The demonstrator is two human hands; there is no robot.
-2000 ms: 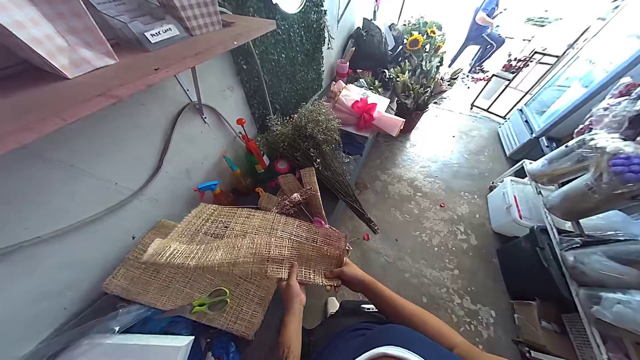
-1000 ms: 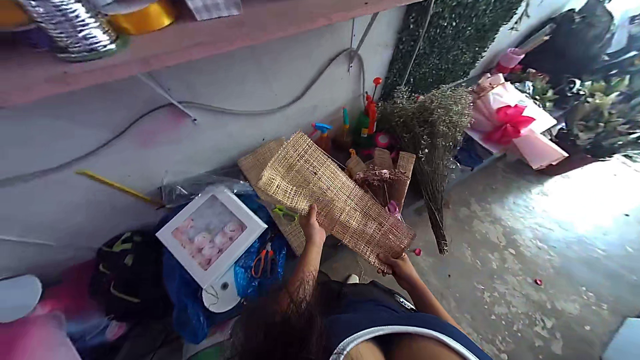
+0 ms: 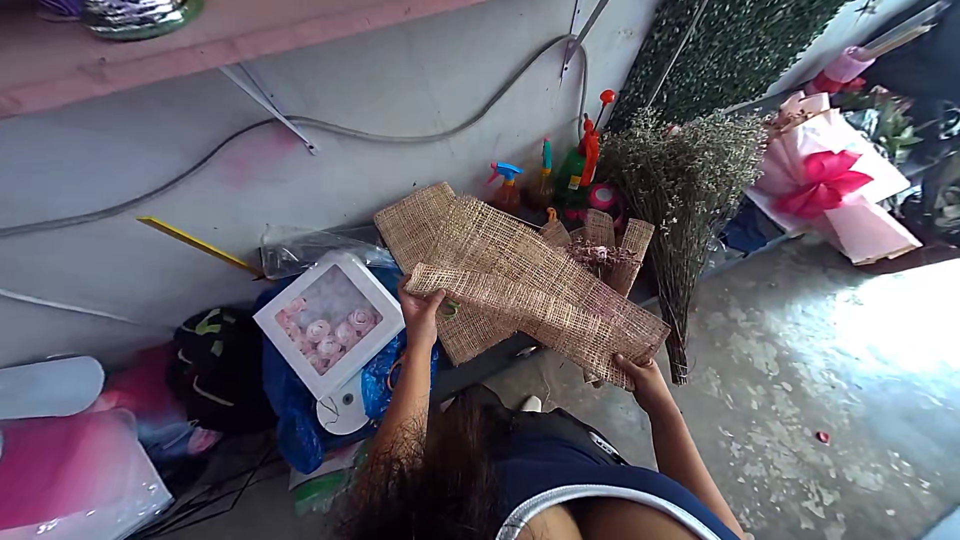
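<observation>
A strip of burlap mesh [image 3: 525,300] is stretched between my two hands, its near edge folded over. My left hand [image 3: 421,307] grips its left end. The right lower corner is held by my right hand [image 3: 637,373]. Beneath the strip lies another burlap piece [image 3: 416,225], with part of green-handled scissors [image 3: 450,307] showing beside my left hand. Rolled burlap pieces [image 3: 634,244] and small dried pink flowers [image 3: 600,253] lie just behind the strip. A bundle of dried filler flowers [image 3: 679,187] rests to the right.
Left of my left hand, a white windowed box [image 3: 326,322] of pale pink roses sits on blue plastic. Spray bottles [image 3: 507,187] stand by the wall. A pink-wrapped bouquet [image 3: 832,180] lies at the right. A pink shelf [image 3: 225,41] juts out overhead.
My left hand has moved to the strip's left end, and the near edge is now folded over. The view has swung left, bringing the windowed box into sight.
</observation>
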